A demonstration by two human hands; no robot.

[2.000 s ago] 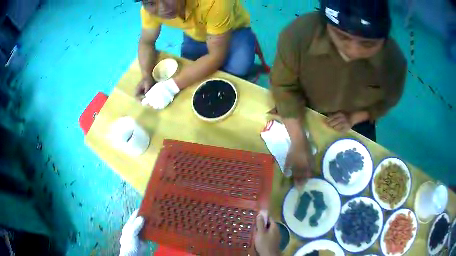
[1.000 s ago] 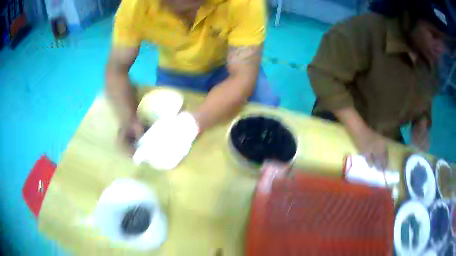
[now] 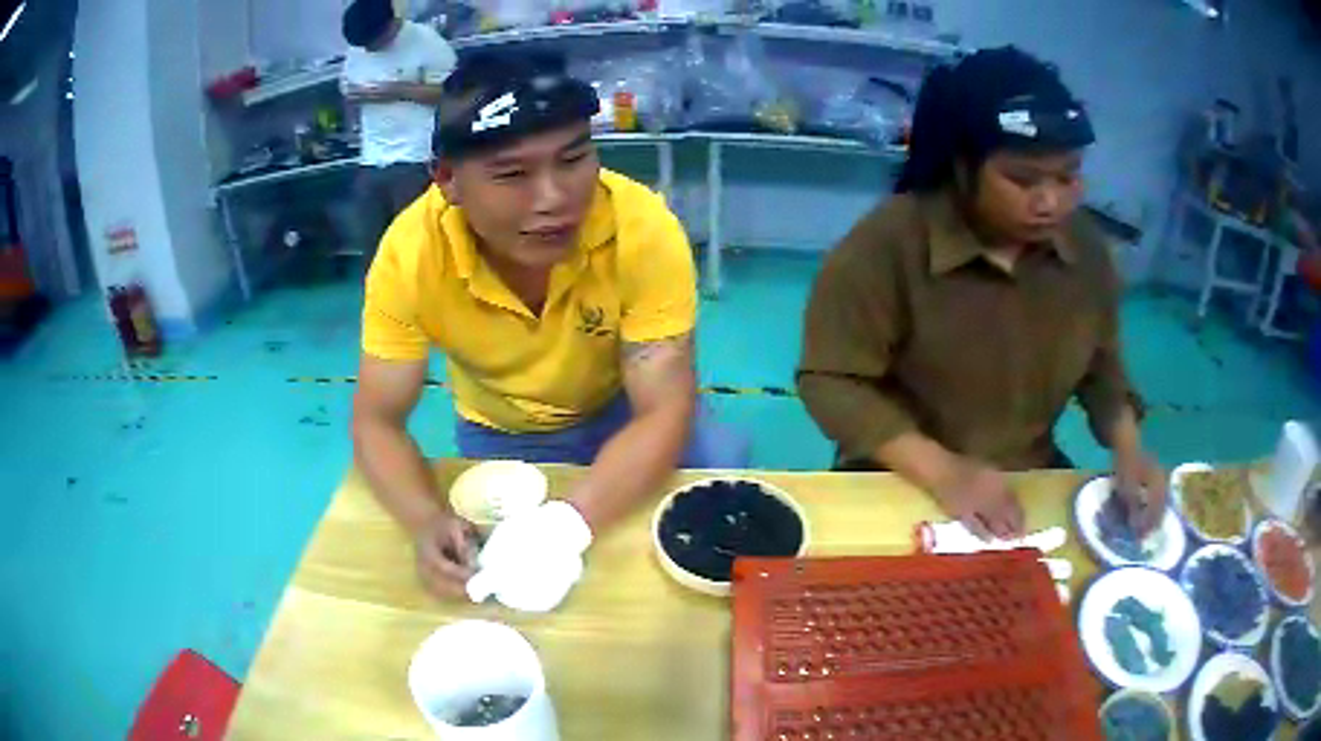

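The red-orange pocketed tray lies on the table in front of me, its near edge cut off by the picture's bottom. Its round pockets stand in rows in two blocks. Neither of my hands is in the picture. A white plastic cup stands left of the tray with dark bits at its bottom. A wide cream-rimmed bowl full of black small parts stands touching or close to the tray's far left corner.
Across the table sit a person in yellow, one hand in a white glove, by a small bowl, and a person in brown, one hand at a plate. Plates of coloured parts cluster right. A red stool stands left.
The view has tilted up and now shows the room behind. My hands, at the tray two seconds ago, are out of the picture. The brown-sleeved person's hand has moved to the blue-grey plate.
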